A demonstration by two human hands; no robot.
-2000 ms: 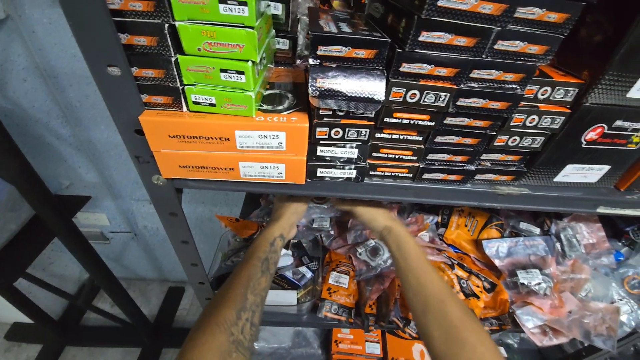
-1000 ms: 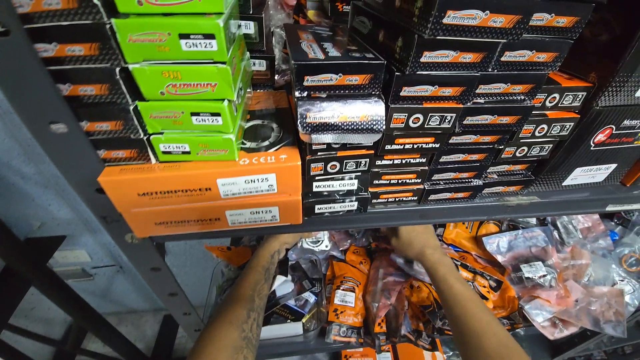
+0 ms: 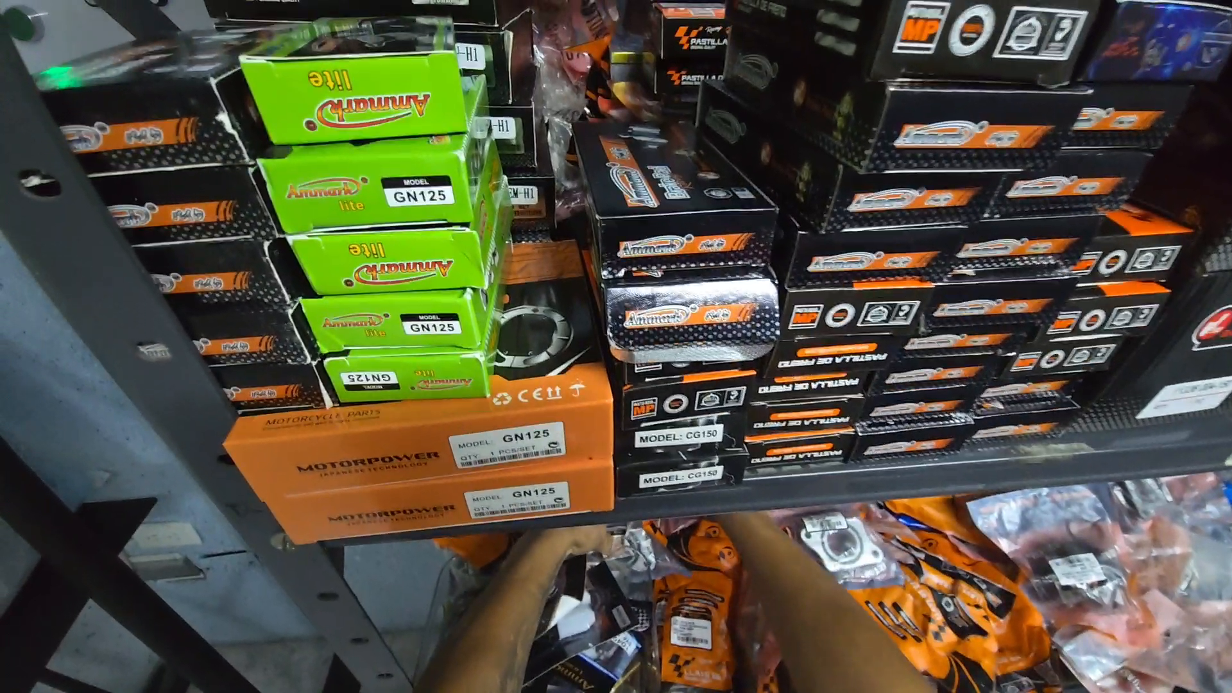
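Note:
Both forearms reach in under the upper metal shelf. My left hand (image 3: 584, 542) shows only in part below the shelf edge, near clear plastic packets and dark boxes; its fingers are mostly hidden. My right hand is out of sight behind the shelf edge, with only the forearm showing. Between the forearms lies an orange parts packet (image 3: 693, 626) with a white label. A clear bag with a metal gasket-like part (image 3: 843, 547) lies right of the right wrist. Small dark boxes (image 3: 589, 626) lie beside the left forearm.
The upper shelf edge (image 3: 905, 481) crosses above my arms. On it stand orange boxes (image 3: 385, 462), green boxes (image 3: 356, 96) and stacks of black boxes (image 3: 683, 231). More orange and clear packets (image 3: 1078, 568) fill the lower shelf at right. A dark metal upright (image 3: 154, 351) stands at left.
The view has moved closer to the upper boxes. My right hand, visible over the packets one second ago, is now hidden behind the shelf edge.

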